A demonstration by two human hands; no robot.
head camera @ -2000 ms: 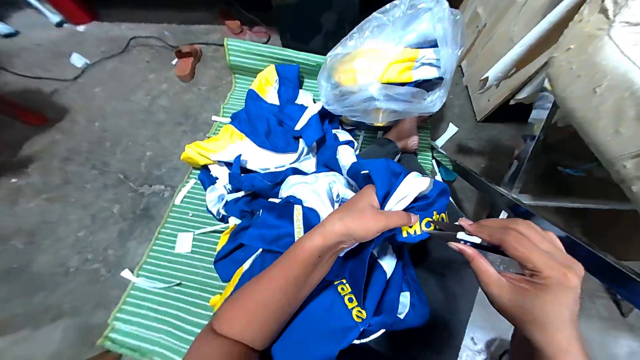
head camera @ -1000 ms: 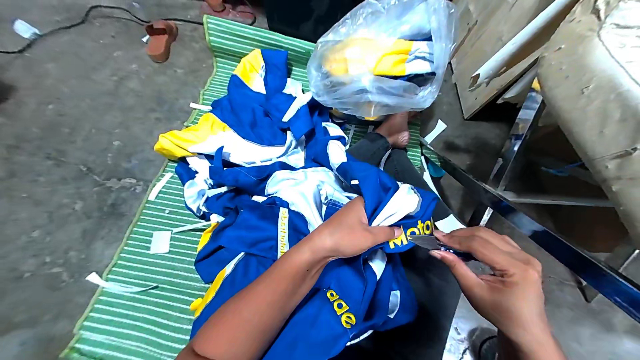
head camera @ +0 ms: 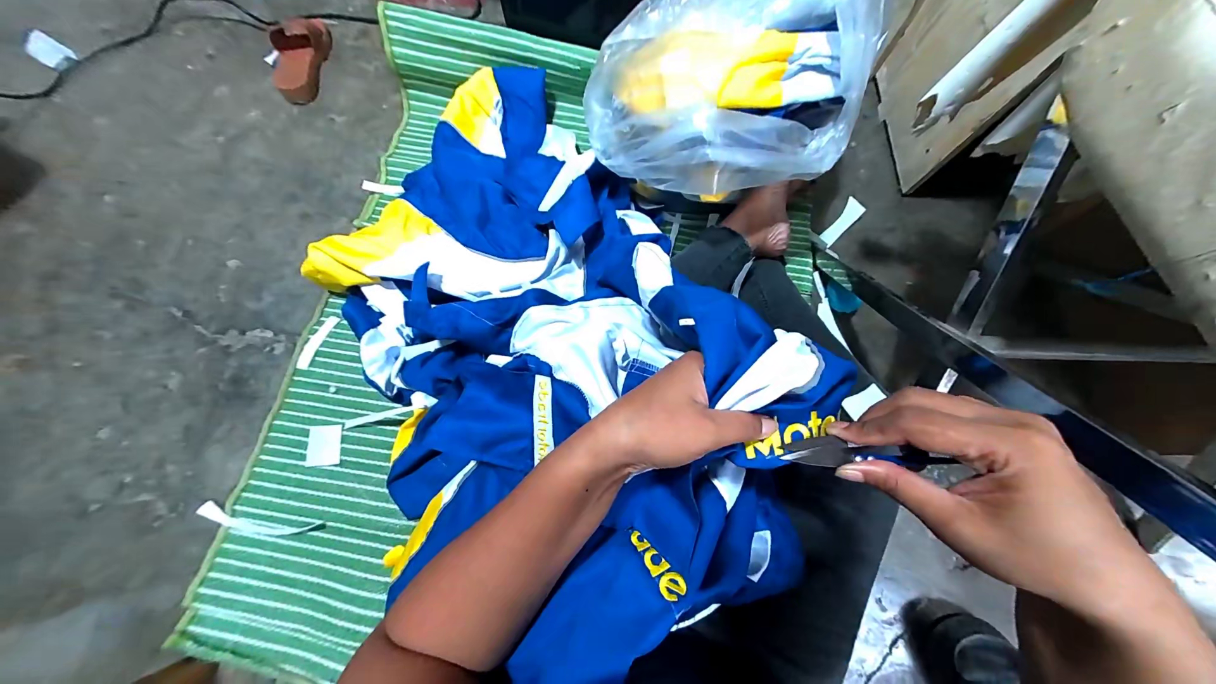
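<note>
A blue, white and yellow garment (head camera: 475, 328) with yellow embroidered lettering lies bunched over my lap and a green striped mat (head camera: 275, 570). My left hand (head camera: 674, 418) grips a blue part of it, thumb beside the lettering (head camera: 788, 435). Between the thumb and fingers of my right hand (head camera: 988, 484) are small thread snips (head camera: 845, 454), their pointed metal blades lying against the cloth at the lower edge of the lettering. The palm side of my right hand is partly hidden, and so are the fingers of my left hand beneath the cloth.
A clear plastic bag (head camera: 731, 123) of similar garments stands at the mat's far end, near a bare foot (head camera: 763, 223). White strips (head camera: 324, 445) lie scattered. A dark metal frame (head camera: 1045, 389) runs along the right, below a worn padded board (head camera: 1149, 142). A brown sandal (head camera: 300, 62) and a cable lie far left.
The snips' blades, over the right end of the lettering a second ago, now lie at its lower edge. My left hand keeps its grip on the cloth.
</note>
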